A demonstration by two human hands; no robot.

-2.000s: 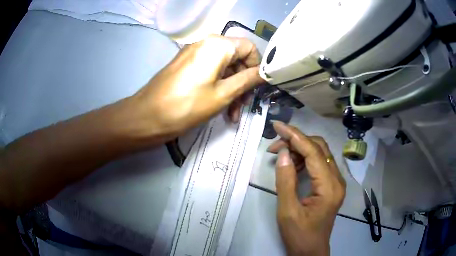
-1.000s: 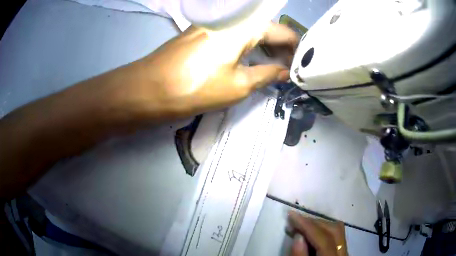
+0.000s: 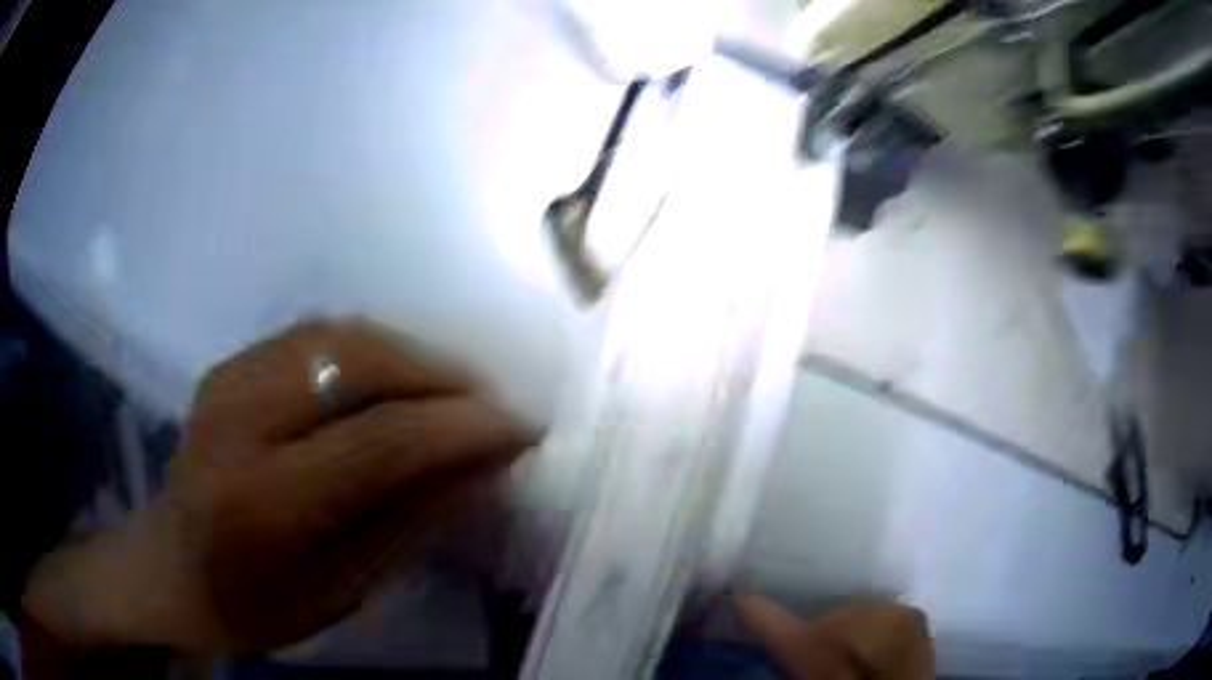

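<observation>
The frame is blurred. The long white template [image 3: 651, 492] runs from under the machine head down to the bottom edge, with a white fabric strip [image 3: 760, 438] along its right side. My left hand [image 3: 352, 485] is left of the template, fingers together, fingertips at a whitish blurred edge; whether they grip it is unclear. My right hand [image 3: 851, 640] is at the bottom edge, partly cut off, right of the template; its fingertips are blurred and I cannot tell if they hold anything. Glare hides the work near the presser foot.
The sewing machine head [image 3: 917, 47] is cut off at the top right. Its yellowish tension knob [image 3: 1090, 249] hangs below. Thread snips [image 3: 1128, 488] lie at the right. A curved brown-black piece [image 3: 574, 249] is left of the template. A dark seam crosses the table right of the template.
My left hand has left the presser foot area and moved down to the left of the template. My right hand stays low at the bottom edge. The view has shifted, with the machine higher in frame.
</observation>
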